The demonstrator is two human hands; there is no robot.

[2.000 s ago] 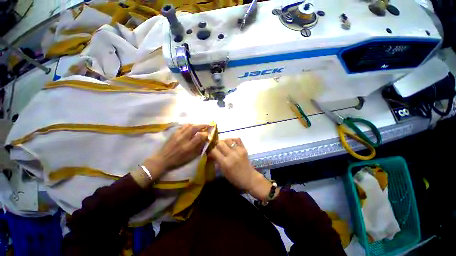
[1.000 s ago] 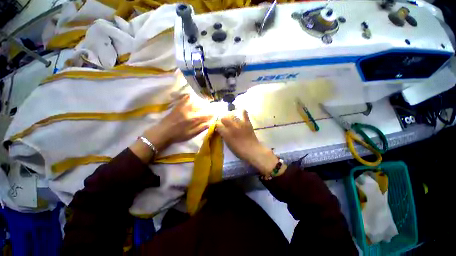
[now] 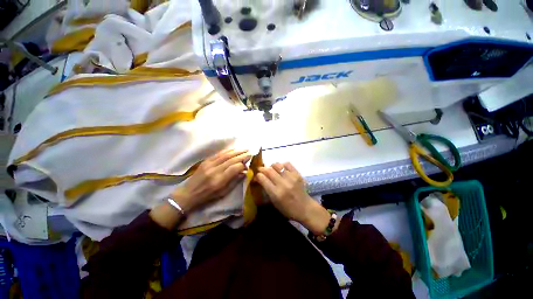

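The off-white garment with mustard stripes [image 3: 134,149] lies across the table left of the needle. My left hand [image 3: 219,175] rests on it and pinches its right edge. My right hand [image 3: 284,188] holds the mustard fabric edge [image 3: 251,195] from the right, fingertips close to the left ones. The folded mustard edge stands up between the hands, near the table's front edge. The presser foot and needle area [image 3: 267,112] of the white sewing machine [image 3: 362,41] is brightly lit, with the hands in front of it. Stitching and thread cannot be made out.
Small snips [image 3: 363,127] and scissors [image 3: 422,149] with green and yellow handles lie on the table at the right. A teal basket [image 3: 422,248] with fabric pieces stands below. A blue bin [image 3: 44,268] is at the lower left. More cloth [image 3: 117,44] is heaped behind left.
Both hands first moved up close to the needle with the mustard edge, then came back toward the front edge. The garment's stripes have shifted on the table. The camera view has shifted slightly.
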